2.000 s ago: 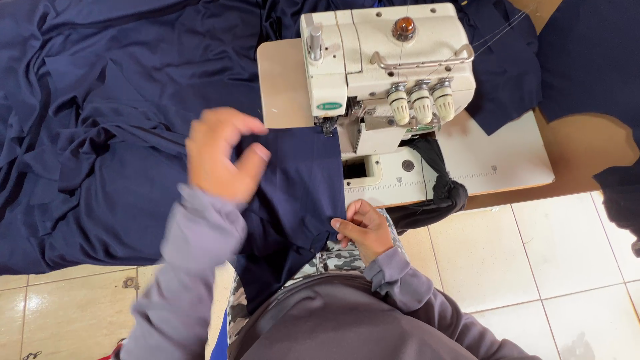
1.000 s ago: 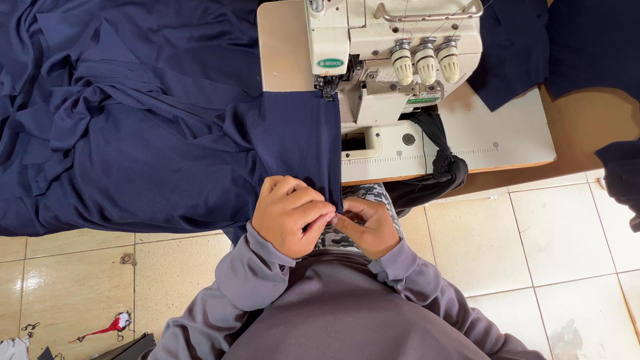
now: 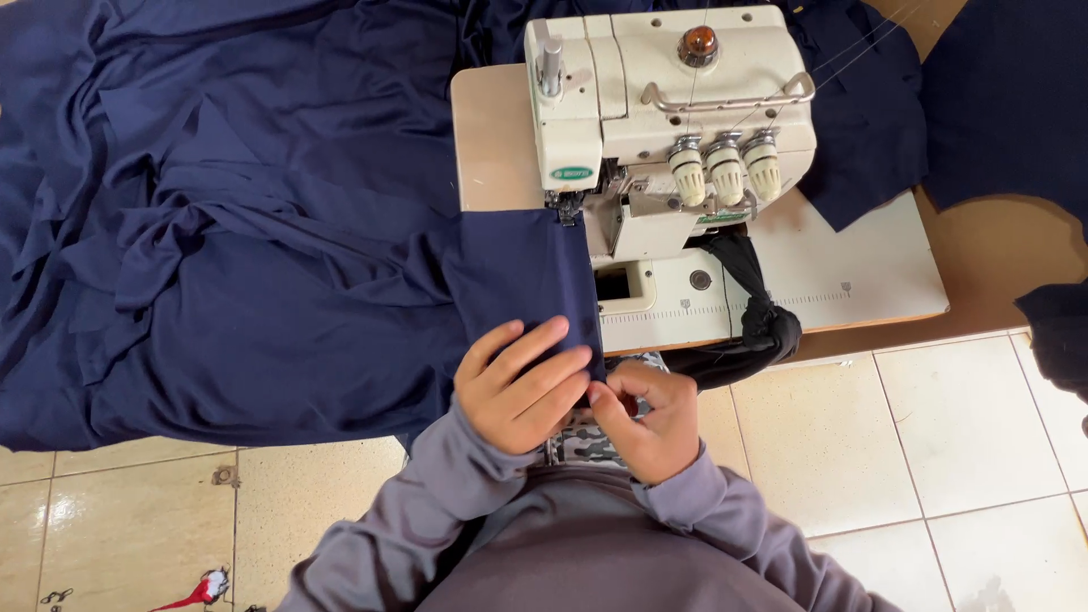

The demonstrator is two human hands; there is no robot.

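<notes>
Navy blue fabric (image 3: 527,272) lies with its straight right edge running down from the presser foot (image 3: 568,208) of a white overlock sewing machine (image 3: 629,76). My left hand (image 3: 523,387) rests on this fabric near the table's front edge, fingers spread and palm down. Close beside it, my right hand (image 3: 650,416) pinches the fabric's edge between thumb and forefinger. The fabric beneath my left palm is hidden. Three cream tension knobs (image 3: 725,172) stand on the machine's front, with threads running up from them.
A large heap of navy fabric (image 3: 212,255) covers the left side. A knotted black cloth (image 3: 765,327) hangs over the white machine table's (image 3: 867,272) front edge. More navy pieces (image 3: 1011,110) lie on a brown surface (image 3: 994,255) at the right. Below is a tiled floor (image 3: 833,442).
Two seconds ago my left hand was raised above the fabric; one second ago it was at the edge beside my right hand. Now its fingers are spread flat on the fabric.
</notes>
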